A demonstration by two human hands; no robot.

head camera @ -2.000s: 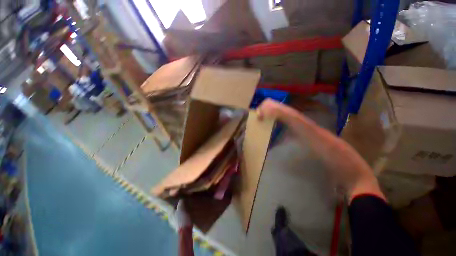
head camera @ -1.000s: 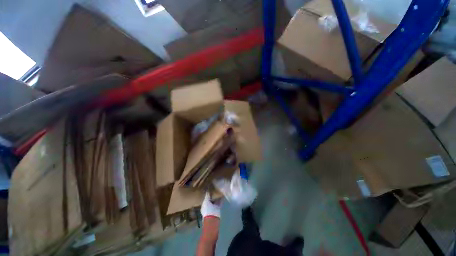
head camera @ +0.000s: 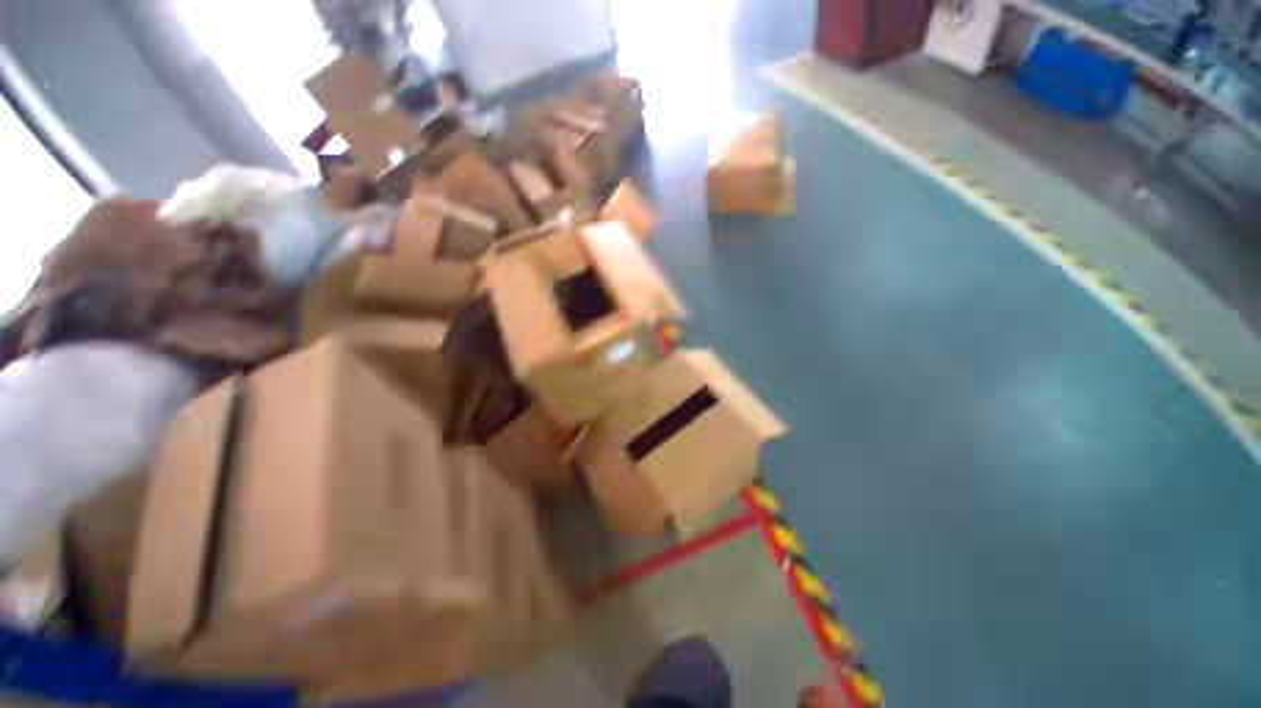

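Note:
A large brown carton (head camera: pixel 297 512) stands nearest, at the lower left, blurred. Two open cartons lie ahead at the heap's edge: an upper carton (head camera: pixel 574 311) with a dark opening, and a lower carton (head camera: pixel 678 450) with a dark gap between its flaps. My left hand is out of the picture. A small reddish patch at the bottom edge may be part of my right hand (head camera: pixel 817 697); it is cut off, so its grip cannot be told.
A heap of brown cartons (head camera: pixel 477 187) reaches back by the windows. Whitish plastic (head camera: pixel 90 429) lies left. A separate carton (head camera: pixel 751 169) stands on the blue-green floor. Black-yellow tape (head camera: pixel 816 595) runs beside the heap. A blue tote (head camera: pixel 1073 75) is under the bench at right.
The view has swung from the rack to the heap and aisle. The carton of flattened cardboard, my gloved left hand and the plastic near it have left the picture.

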